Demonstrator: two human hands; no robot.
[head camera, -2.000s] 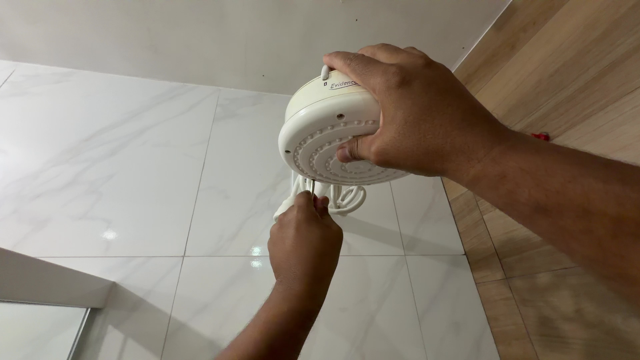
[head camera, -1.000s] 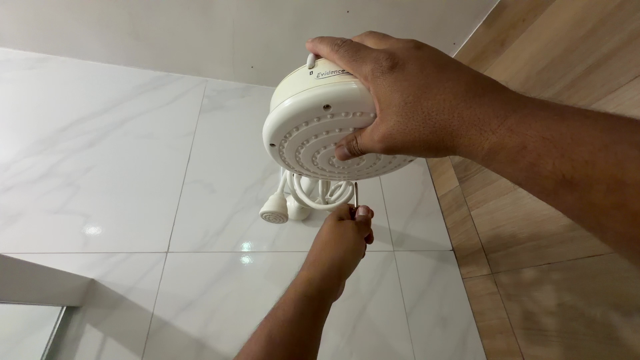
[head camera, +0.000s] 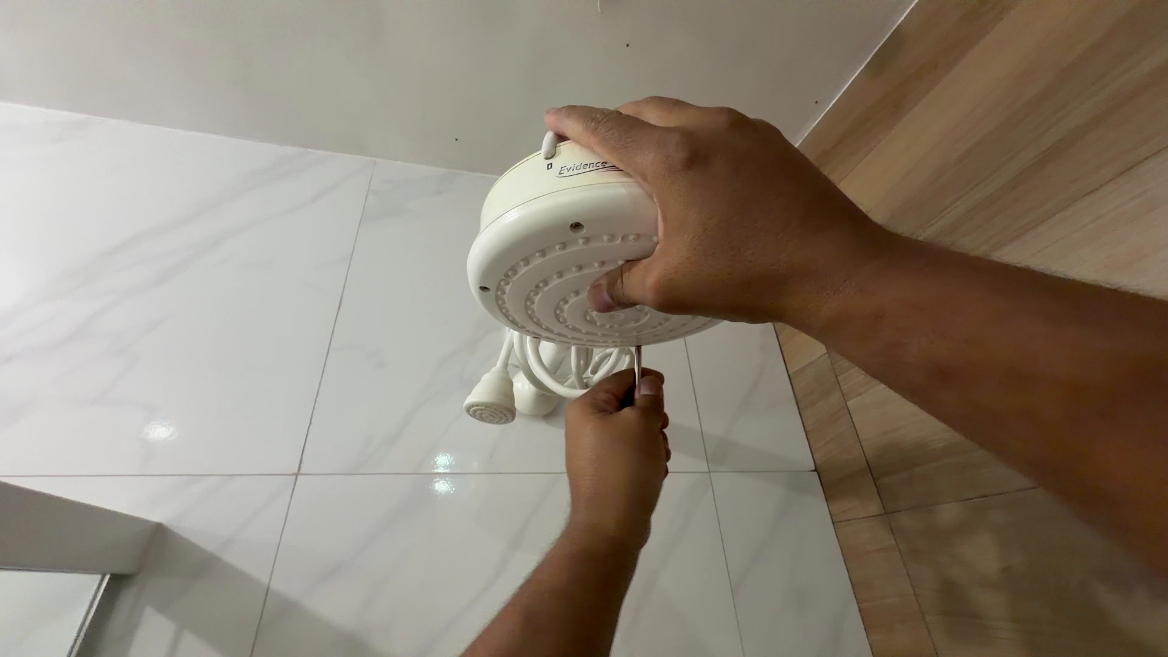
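A round white electric shower head hangs tilted below the ceiling, its nozzle face turned down toward me. My right hand grips it from the right, fingers over the upper side and thumb on the nozzle face. Two recessed screw holes show near the rim. My left hand is closed around a tool with a thin metal shaft, probably a screwdriver, held upright. Its tip meets the lower rim of the shower head; the exact contact point is hidden. Behind hang a small white hand shower and its coiled white hose.
White marble-look tiles cover the wall behind, with the pale ceiling above. Wood-look tiles line the wall at right. A pale ledge or frame with a glass-like panel below it juts in at lower left.
My left hand and the thin shaft have moved right along the shower head's lower edge, uncovering the hand shower. My right hand keeps its grip on the shower head.
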